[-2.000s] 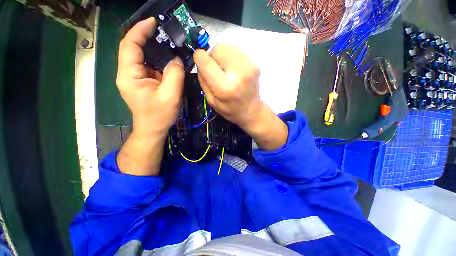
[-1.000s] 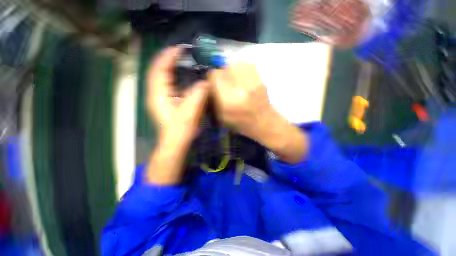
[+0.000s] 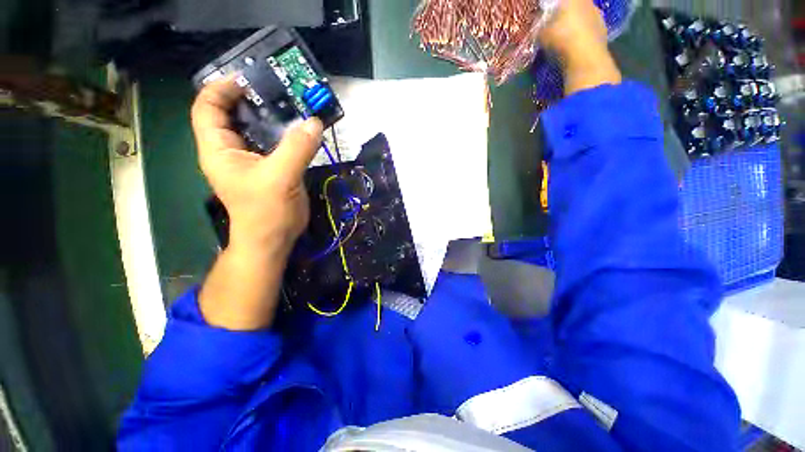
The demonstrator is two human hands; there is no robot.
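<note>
My left hand holds up the small black module. The module's green circuit board and blue component face up. A blue wire runs down from the module. The large black housing, with a yellow-green earth wire looped on it, lies below, over my lap. My right hand is stretched out at the blue lead wires, beside the brown-red lead wires. Its fingertips are cut off or blurred near the top edge, so its grip cannot be told.
A white sheet lies under the work. A yellow screwdriver handle is partly hidden by my right sleeve. At the right are a blue crate and rows of black-and-silver parts. A dark object stands at the top left.
My right hand has left the module and moved up and right to the wire bundles. My left hand still holds the module. The housing is now more exposed, and my right sleeve covers the tool area.
</note>
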